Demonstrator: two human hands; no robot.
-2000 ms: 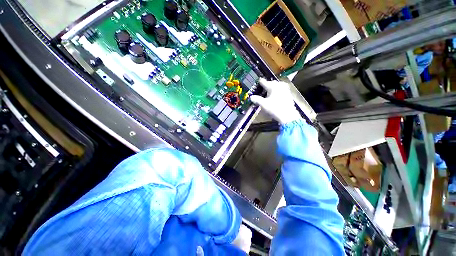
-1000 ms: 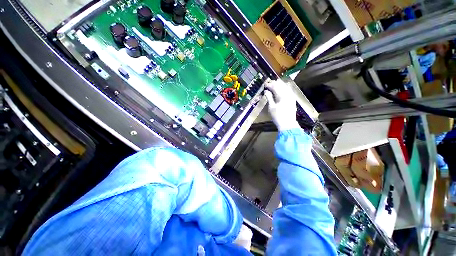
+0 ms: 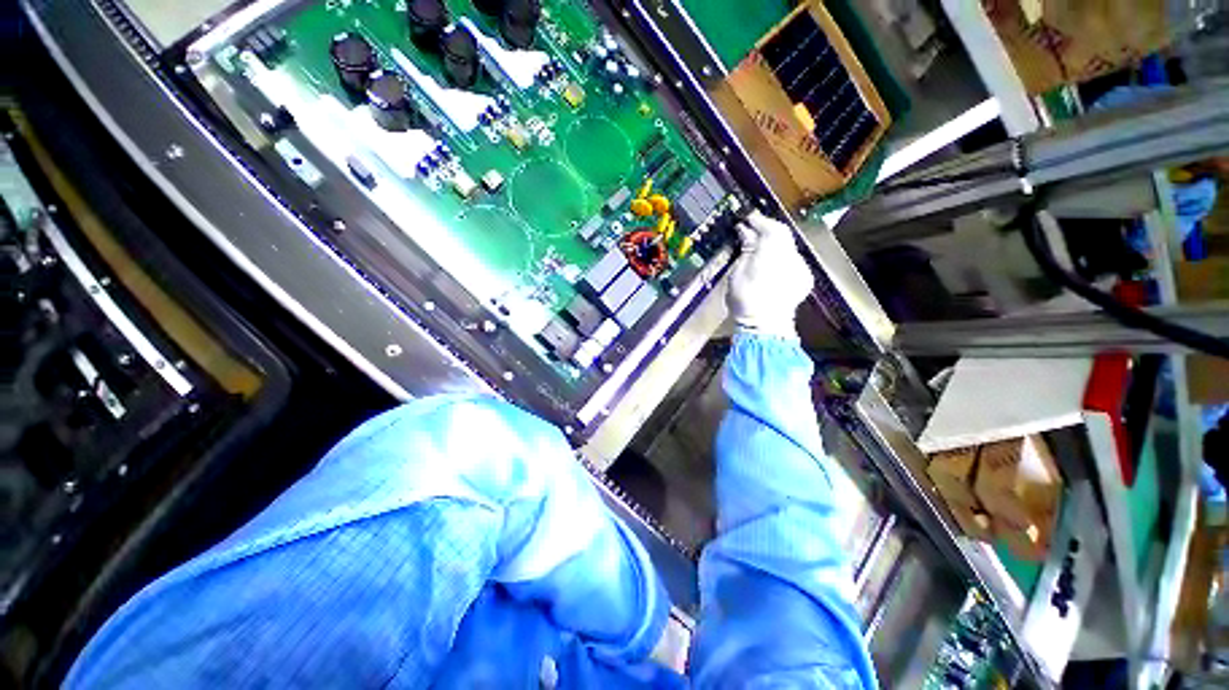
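Observation:
A green circuit board [image 3: 553, 189] with black round parts, white strips, yellow parts and a red-orange coil [image 3: 644, 252] lies in a dark carrier [image 3: 465, 337] with pale metal bars. My right hand [image 3: 768, 276], in a white glove, is at the board's right end. Its fingertips touch or hover over the carrier edge beside a row of small black parts; whether they grip anything is hidden. My left sleeve bends across the bottom. Only a pale patch, possibly my left glove, shows past its cuff, so its hold cannot be seen.
The metal conveyor rail [image 3: 290, 287] curves along the near side. A brown carton [image 3: 806, 115] with a black grid of parts sits on the green-matted shelf at the upper right. Another carton [image 3: 997, 488] and part of a second green board [image 3: 973, 644] lie at the lower right.
My right hand has drawn back from over the small black parts to the carrier edge, its fingers more bunched. The whole view has shifted slightly; the board looks the same.

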